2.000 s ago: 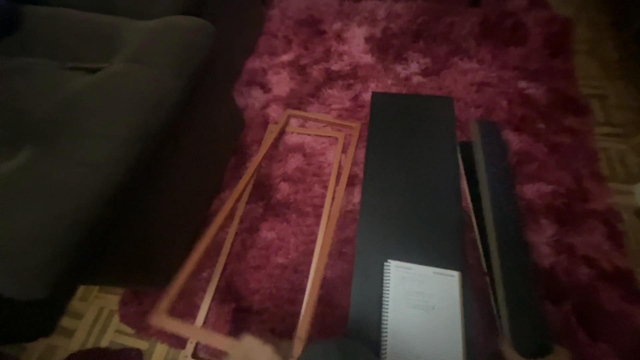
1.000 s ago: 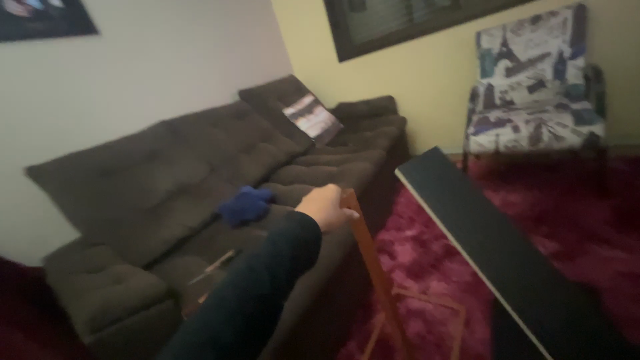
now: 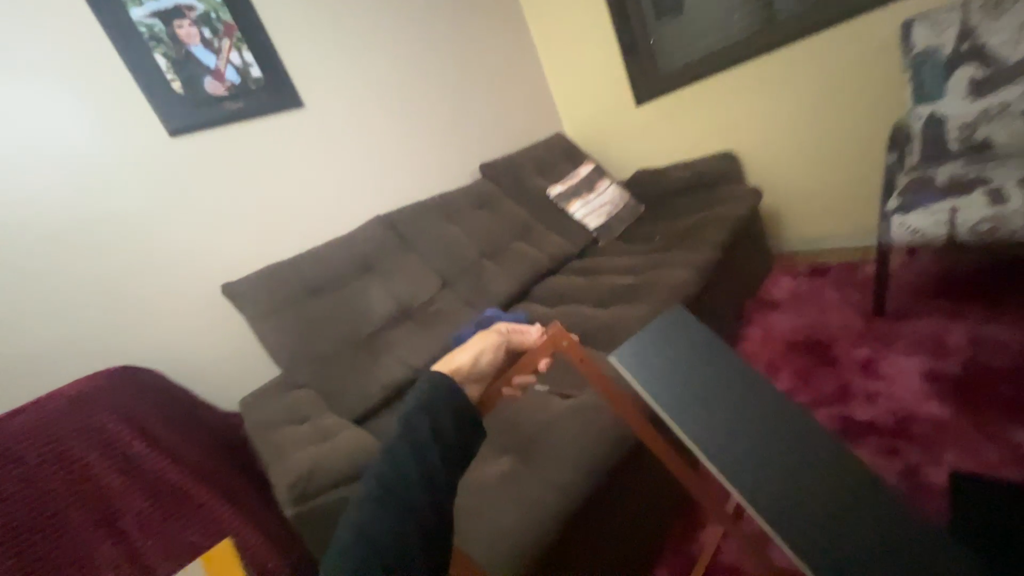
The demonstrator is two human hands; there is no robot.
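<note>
My left hand (image 3: 504,358), in a dark sleeve, grips an orange-brown rectangular frame (image 3: 632,416) near one of its corners, in front of the sofa. Just right of that frame a dark flat board (image 3: 744,424) with a pale edge slants from the lower right toward the middle. What supports the board is hidden. Low in the picture, part of another orange-brown piece (image 3: 710,544) shows behind the board's edge. Out of the picture is my right hand.
A brown tufted sofa (image 3: 336,312) runs along the wall, with a blue cloth (image 3: 486,322) and striped cushion (image 3: 596,200) on it. A maroon-covered piece (image 3: 120,464) stands left. A patterned chair (image 3: 968,184) stands right on the red shaggy rug (image 3: 848,360).
The view has swung up from the rug to the sofa and walls. The orange-brown frame, lying on or over the rug two seconds ago, is now raised in my left hand.
</note>
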